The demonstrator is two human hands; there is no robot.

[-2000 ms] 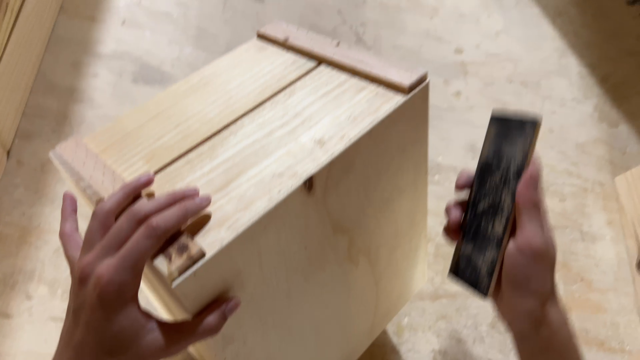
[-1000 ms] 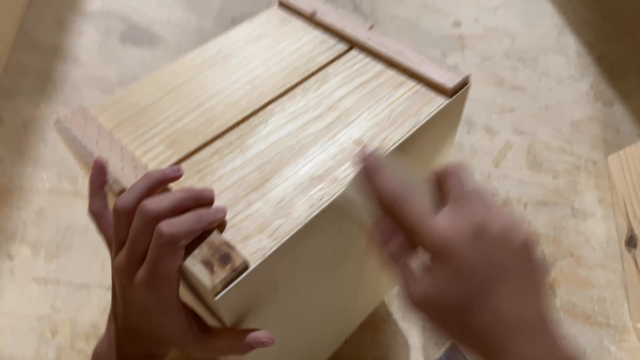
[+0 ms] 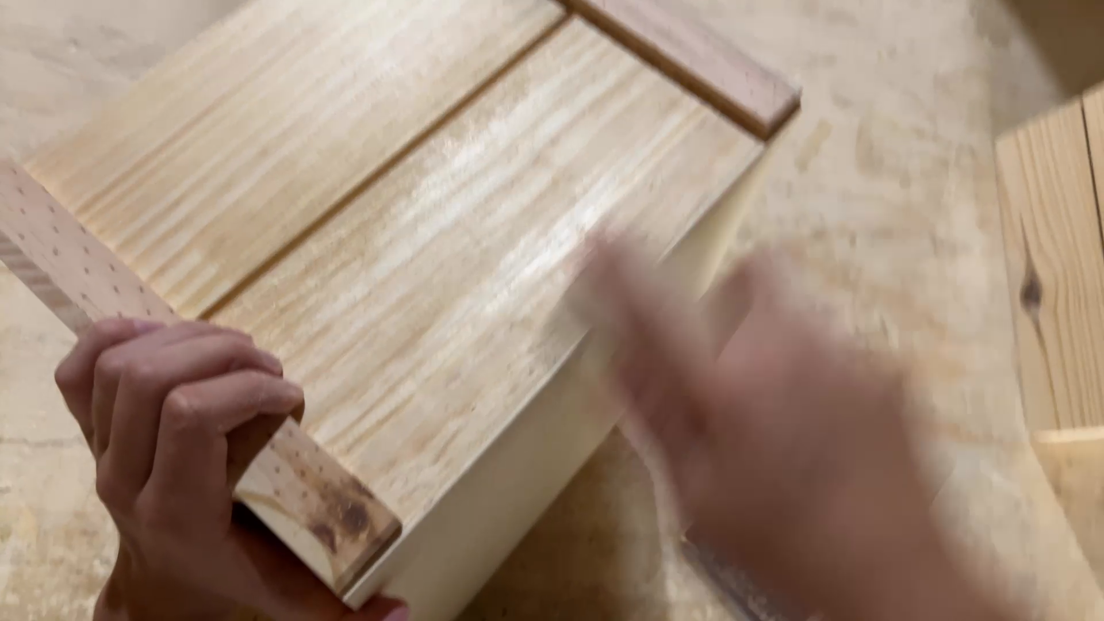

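Note:
A wooden box (image 3: 483, 285) of pale boards lies tilted across the view, with a dark gap between two boards of its upper face. Wooden battens run along both ends of that face. My left hand (image 3: 185, 431) grips the near-left batten (image 3: 323, 500), its fingers over the top and its thumb low by the corner. My right hand (image 3: 759, 414) is strongly blurred at the right long edge of the box; whatever it holds there cannot be made out. A dark object (image 3: 724, 573) shows partly beneath my right wrist.
A plywood work surface (image 3: 897, 172) lies under the box. At the right edge stands a knotty pine board (image 3: 1052, 285), with another pale wooden piece (image 3: 1069, 466) below it.
My right hand, out to the right of the box with a dark-faced block two seconds ago, has come to the box's edge. My left hand's fingers have closed further around the batten.

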